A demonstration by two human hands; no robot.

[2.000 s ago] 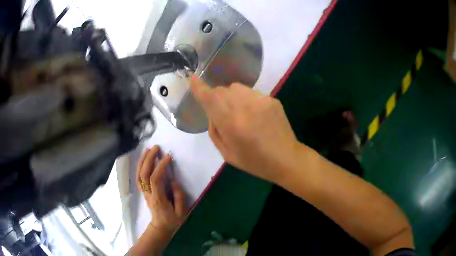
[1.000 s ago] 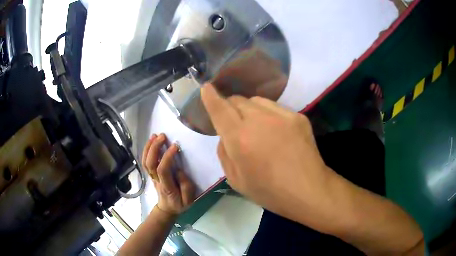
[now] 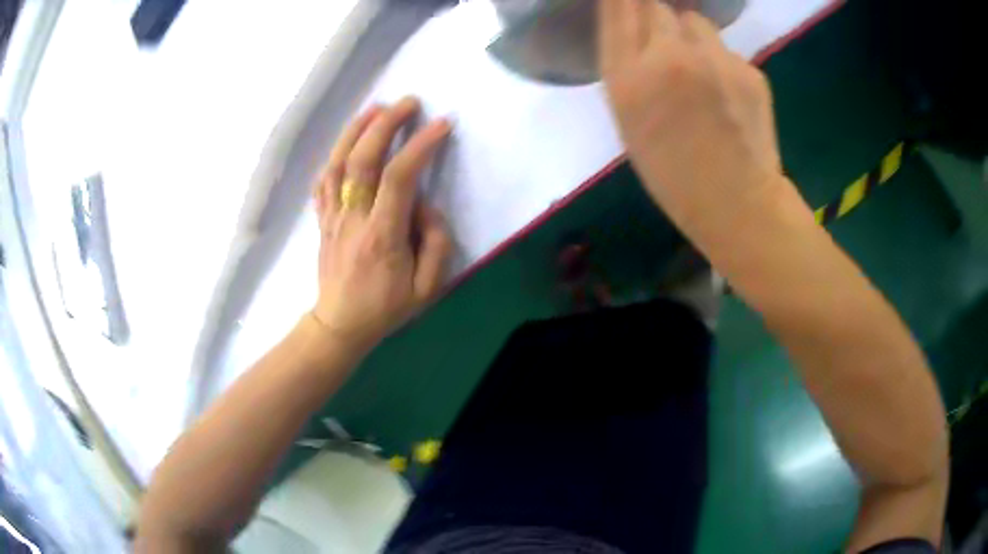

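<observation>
The shiny metal base plate [image 3: 553, 45] of the cutting machine is cut off by the top edge. My right hand [image 3: 693, 108] reaches onto the plate, its fingertips at the picture's top edge, so whether it holds anything is hidden. My left hand [image 3: 379, 222], with a gold ring, lies flat on the white table [image 3: 531, 152] near the red edge, its fingers apart and holding nothing. The machine's upper body is out of view.
The thick pale fabric lay [image 3: 255, 216] runs along the left of my left hand. Metal pieces [image 3: 98, 254] lie on it at the far left. A white bucket [image 3: 341, 500] stands on the green floor [image 3: 802, 368] below the table's red edge [image 3: 542, 214]. Yellow-black tape [image 3: 867, 184] is at the right.
The view has shifted down, so the plate is nearer the top edge and the machine's dark body has left the picture. My left hand is still on the table; my right hand is still at the plate.
</observation>
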